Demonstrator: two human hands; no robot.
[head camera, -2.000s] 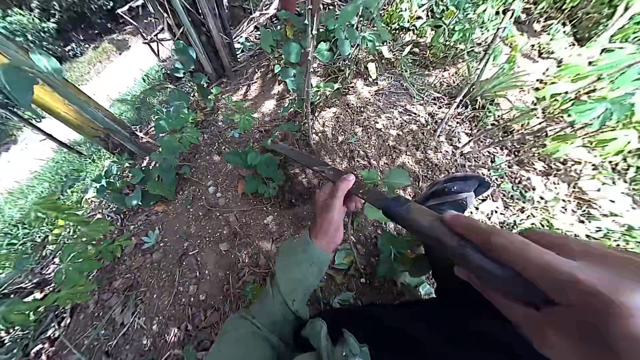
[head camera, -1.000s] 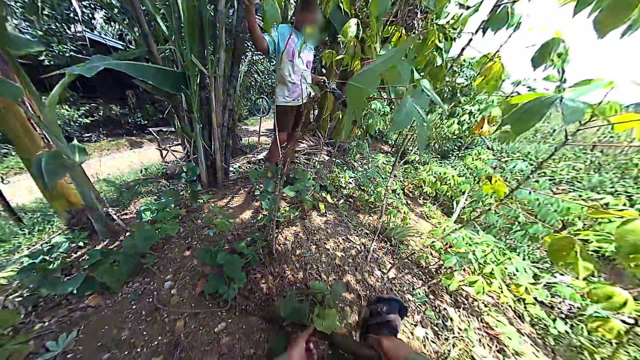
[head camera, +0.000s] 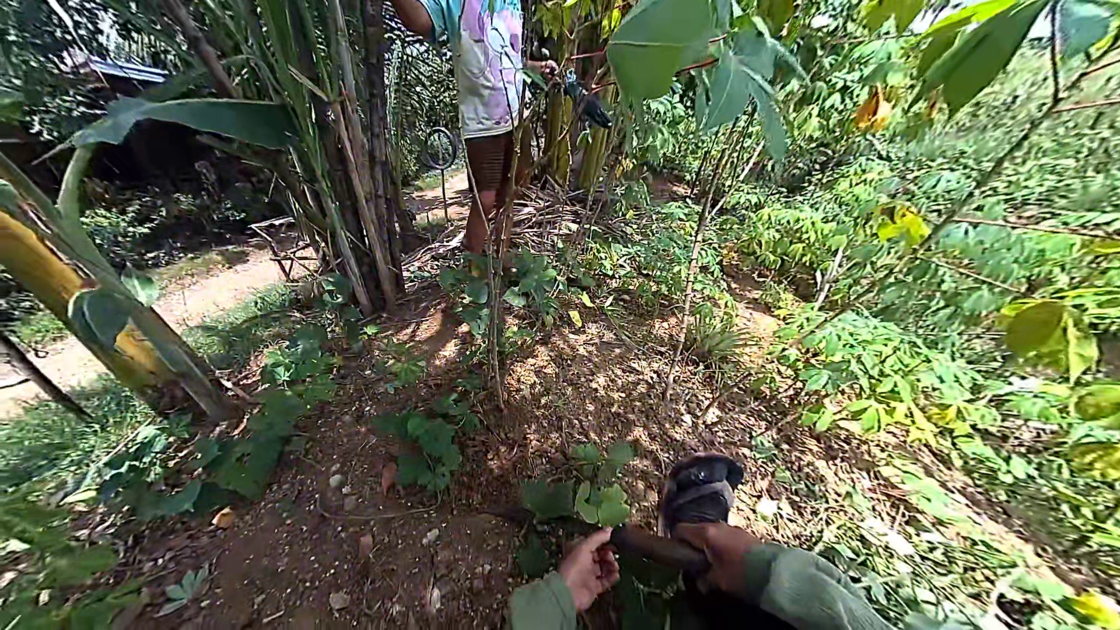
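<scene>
My right hand (head camera: 722, 556), in a green sleeve, is closed around a long dark tool (head camera: 656, 549) at the bottom of the head view. The tool looks foreshortened, and its kind is unclear here. At its left end is my left hand (head camera: 589, 569), fingers curled and fingertips at or against the tool; whether they grip it cannot be told. A small broad-leafed plant (head camera: 602, 505) stands just beyond my left hand. Right behind the tool shows a dark shoe (head camera: 700, 490) on my foot.
A person (head camera: 492, 79) stands ahead beside a clump of tall stalks (head camera: 350, 175), a dark object in one hand. Thin upright stems (head camera: 494, 306) rise from the soil. A thick yellowish trunk (head camera: 114, 306) leans at left by a pale path (head camera: 223, 284). Leafy branches (head camera: 1050, 332) overhang the right.
The view has tilted up strongly since the first frame, bringing the person into sight. The tool, earlier stretched long across the view between both hands, now shows short at the bottom.
</scene>
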